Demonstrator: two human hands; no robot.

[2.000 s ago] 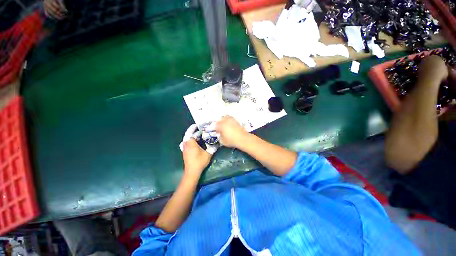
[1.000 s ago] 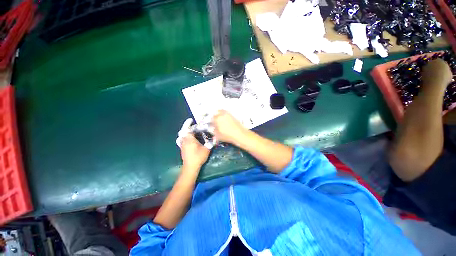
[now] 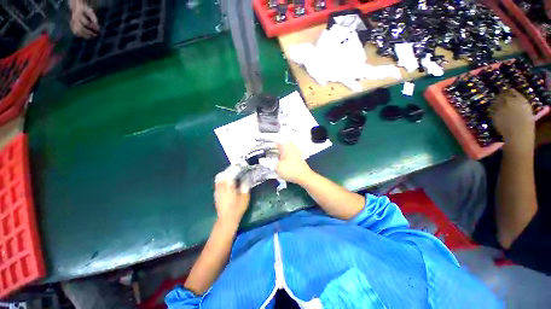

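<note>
My left hand (image 3: 231,192), with white coverings on the fingertips, holds a small black part (image 3: 257,158) from its left side. The part is blurred. My right hand (image 3: 285,164) holds a crumpled white-grey wiping cloth (image 3: 266,176) against the part. Fingers and cloth hide much of the part. Both hands are at the near edge of the white paper sheet (image 3: 231,134). A grey squat bottle or jar (image 3: 267,118) stands on the paper. One loose black round part (image 3: 319,134) lies at its right edge.
More black round parts (image 3: 350,134) lie right of the paper. White rags (image 3: 338,57) and a loose heap (image 3: 432,30) lie on the brown board (image 3: 314,90). A grey post (image 3: 241,48) rises behind. Red trays (image 3: 18,211) flank the bench. Another person's arm (image 3: 516,169) reaches into the right bin (image 3: 453,124).
The view has shifted slightly. My hands have moved a little apart, and more cloth shows between them. The neighbour's hand has shifted in the right bin. Another person's hand is visible again at the upper left.
</note>
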